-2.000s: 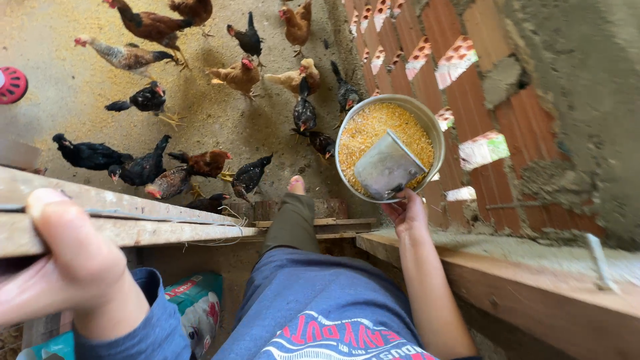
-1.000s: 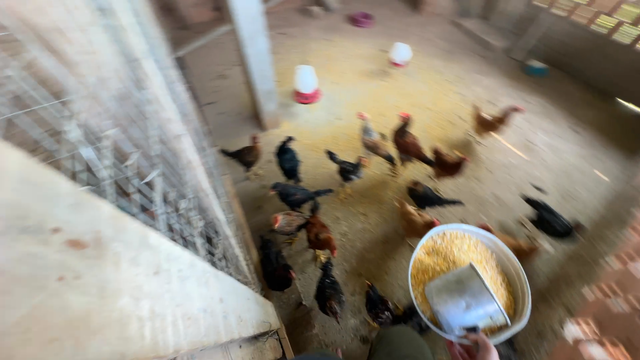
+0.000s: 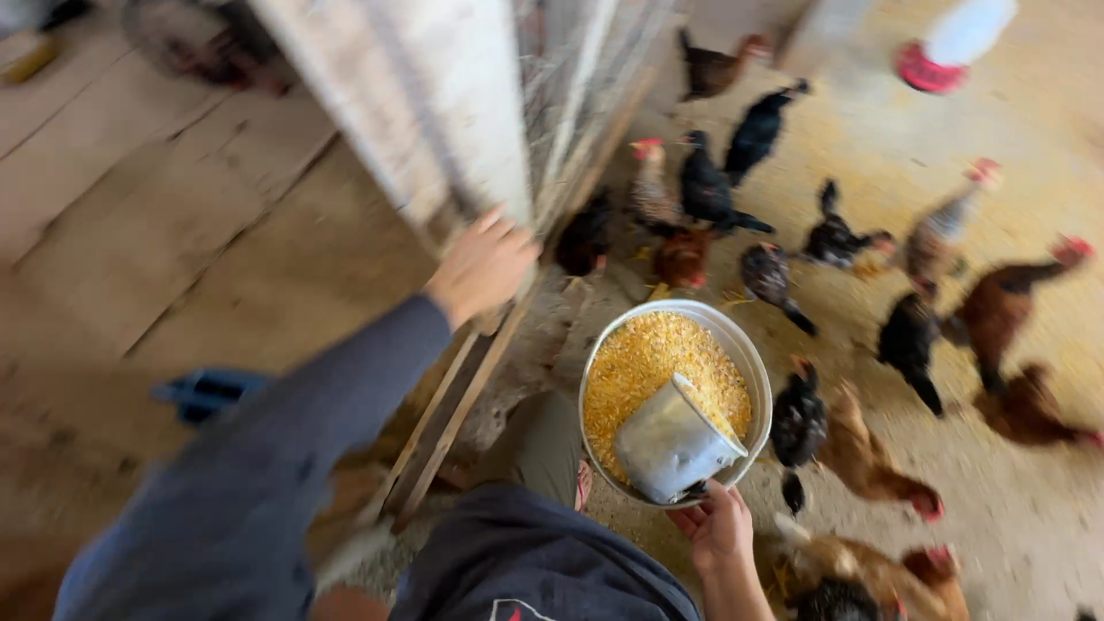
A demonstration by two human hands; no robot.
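Note:
My right hand (image 3: 718, 523) grips the near rim of a round metal pot (image 3: 761, 379) full of cracked yellow corn (image 3: 642, 349). A dented metal scoop (image 3: 677, 444) lies tilted in the corn, with some grain inside it; its dark handle end is beside my right thumb. My left hand (image 3: 487, 263) is closed on the edge of a whitish wooden door (image 3: 440, 95), to the left of the pot and farther from my body; its fingertips are partly hidden.
Chickens crowd the floor right of the pot, among them a brown hen (image 3: 1000, 310) and a black one (image 3: 755, 134). A white drinker with a red base (image 3: 931, 69) stands at the upper right. A wooden sill (image 3: 448, 423) runs beside my leg. Something blue (image 3: 211, 392) lies left.
The view has swung widely. The pot stays in my right hand, with the scoop in it. My left hand, out of sight one second ago, is in view again on the door edge.

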